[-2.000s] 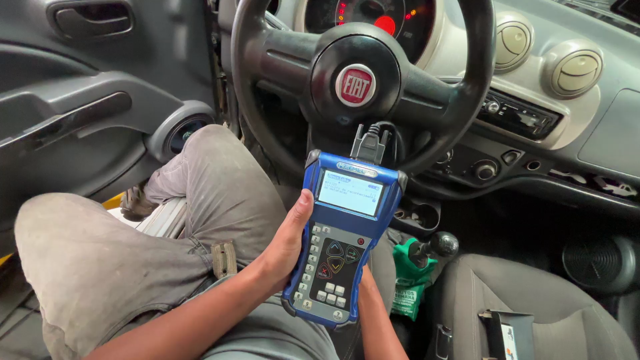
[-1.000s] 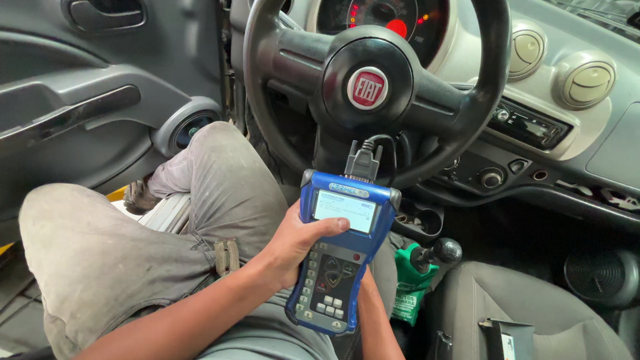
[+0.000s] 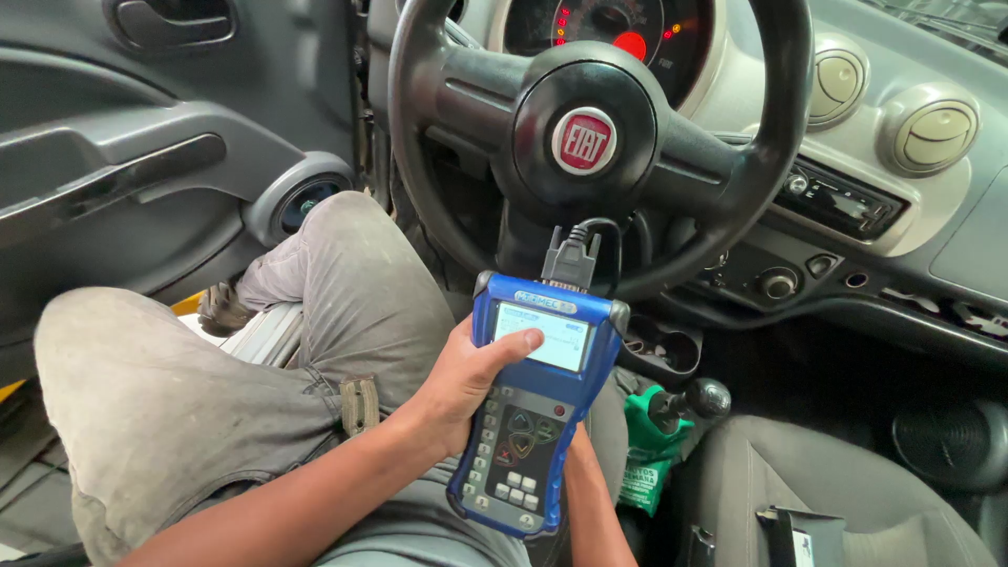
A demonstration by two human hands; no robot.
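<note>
A blue handheld diagnostic scanner [image 3: 579,394] with a lit screen and a keypad tilts in front of the steering wheel [image 3: 587,150]. My left hand [image 3: 465,378] grips its left side, the thumb lying over the screen. Behind the scanner is my right hand; only the forearm [image 3: 592,504] shows, so its fingers and hold are hidden. A grey cable connector [image 3: 571,258] is plugged into the scanner's top edge, and its black cable curves toward the wheel's lower part.
The car door [image 3: 181,150] stands at the left. Right of the scanner are a gear lever knob [image 3: 707,398], a green bag [image 3: 650,457] and the passenger seat [image 3: 827,465] with a dark case [image 3: 811,535] on it. Warning lights glow in the instrument cluster [image 3: 606,35].
My left thumb has moved from the scanner's left edge onto its screen. The scanner is still held in front of the wheel.
</note>
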